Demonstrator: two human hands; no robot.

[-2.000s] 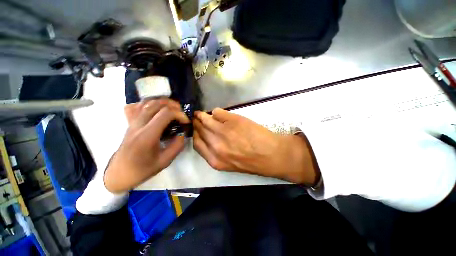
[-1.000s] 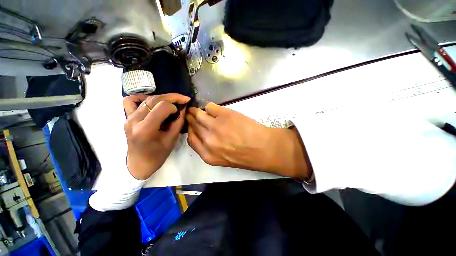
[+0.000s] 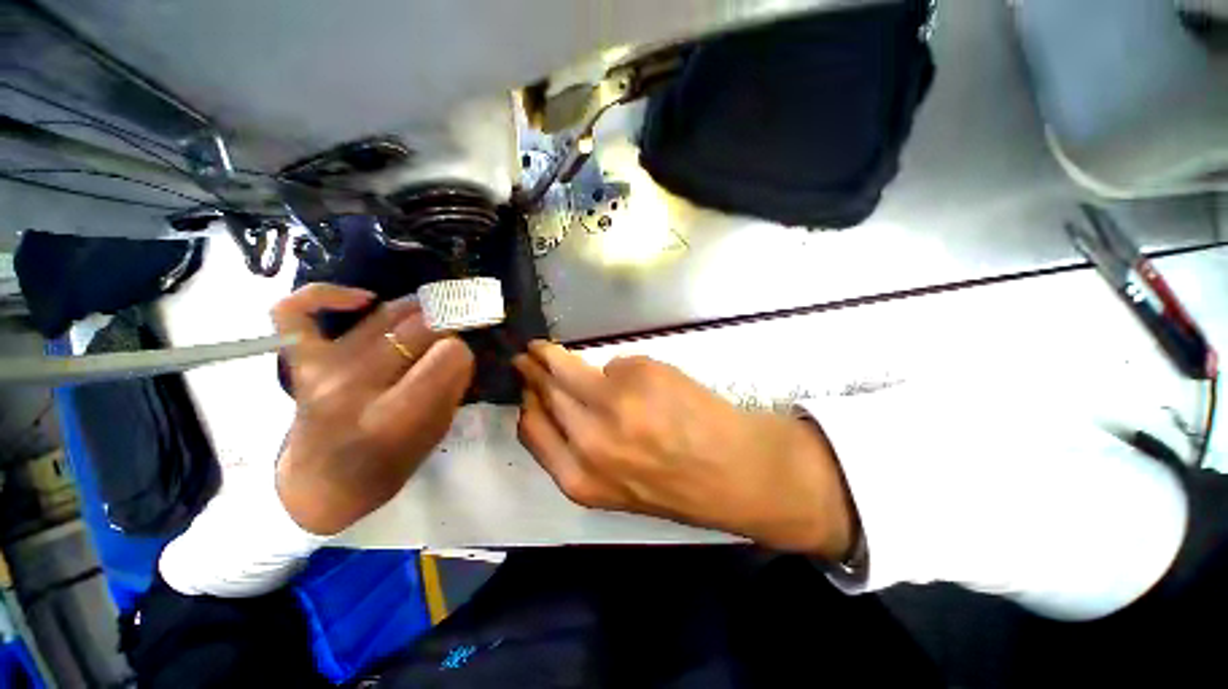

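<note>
A black fabric pouch body [image 3: 494, 377] lies on the machine bed left of the needle plate [image 3: 602, 205], partly hidden by the tension knob and my fingers. My left hand [image 3: 370, 404] holds its left part, with a ring on one finger; the white ribbed tension knob [image 3: 462, 304] hangs over the fingertips. My right hand [image 3: 653, 438] pinches the pouch's right edge between thumb and fingers, just below the needle area. The presser foot and needle are not clearly seen.
A stack of black panels [image 3: 792, 115] lies right of the needle. Snips [image 3: 1151, 303] lie at the right. Part-sewn pouches [image 3: 142, 417] are at the left, with a blue crate [image 3: 361, 606] below the table. The grey machine head [image 3: 337, 81] spans the top; a pale bar [image 3: 162, 357] crosses at left.
The view has shifted, so more of the machine head shows. My left hand has spread and moved left along the fabric from beside my right fingertips. My right hand keeps its pinch.
</note>
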